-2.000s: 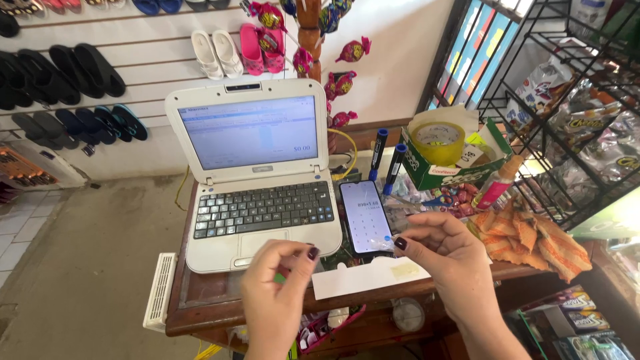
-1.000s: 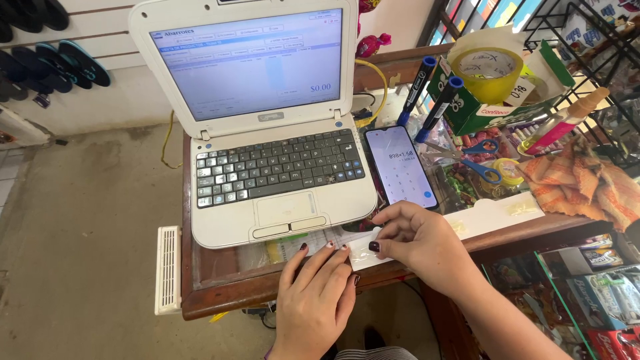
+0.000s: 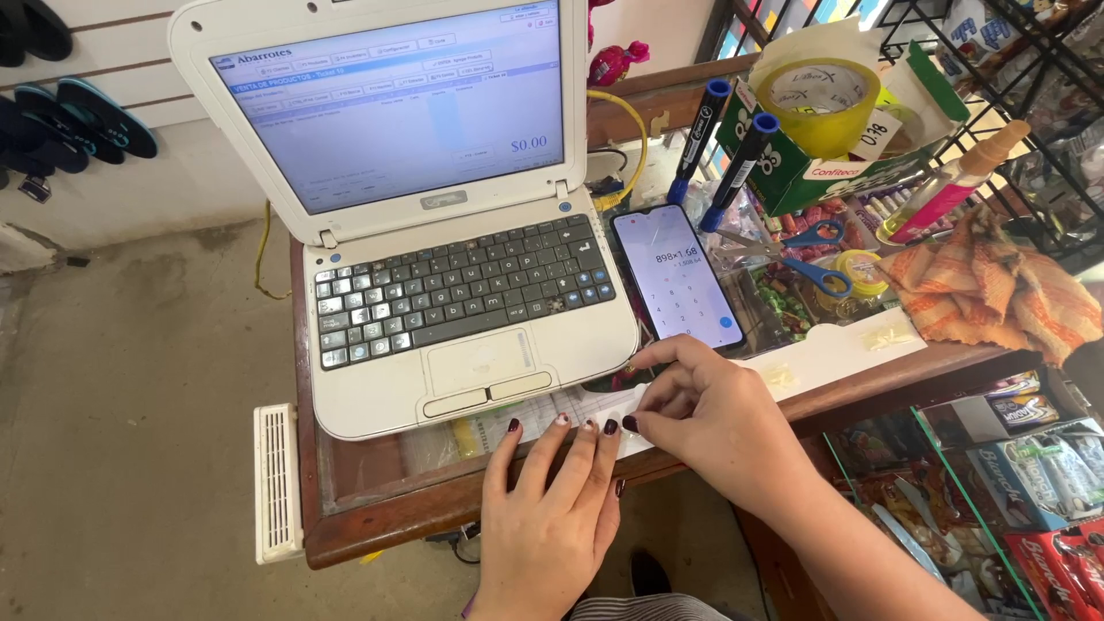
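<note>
A white paper strip with pieces of tape on it lies along the front edge of the wooden glass-topped counter. My left hand rests flat with fingers spread, its fingertips at the strip's left end. Just right of it, my right hand has thumb and fingers bent together over the strip; whether something is pinched there is hidden. Behind my hands stands an open white laptop. A smartphone showing a calculator lies beside it, above my right hand.
Blue-capped markers, blue-handled scissors, a green box with a yellow tape roll, a spray bottle and an orange cloth are at the right. Packaged sweets fill shelves below. A white vented block adjoins the counter's left side.
Two seconds ago both hands were raised and apart above the paper strip; now they are down at its left end, close together. The view has moved nearer to the counter.
</note>
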